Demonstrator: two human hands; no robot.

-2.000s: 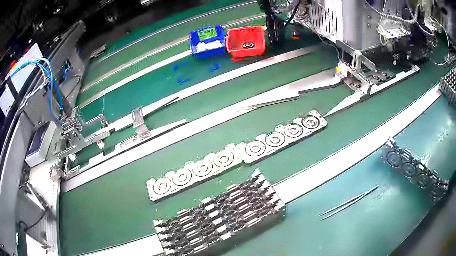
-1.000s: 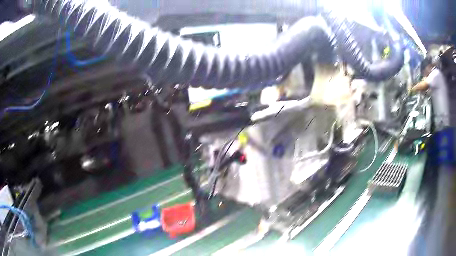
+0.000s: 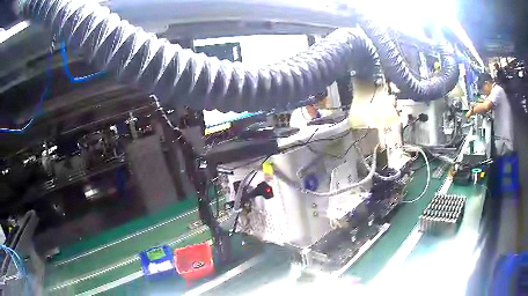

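Note:
Neither of my hands is in view. At the lower left, a red parts bin (image 3: 194, 260) stands on the green conveyor belt (image 3: 124, 234), with something small and dark in it. A blue parts bin (image 3: 157, 263) stands just left of it, with green and white contents. At the right, a ribbed block of stacked fixtures (image 3: 442, 214) lies on the green surface beside a pale guide rail. The bottom right of the view is washed out by glare, which hides what lies there.
A white-grey machine housing (image 3: 295, 191) with cables stands at the centre. A thick grey corrugated hose (image 3: 231, 84) hangs across the top. A person in a white top (image 3: 501, 115) stands at the far right, and part of another person (image 3: 301, 117) shows behind the machine. Blue tubing hangs at the left.
The view has swung up from the near belt to the machine and hose. The near fixtures and tweezers have left view. Since one second ago it has shifted slightly and sharpened.

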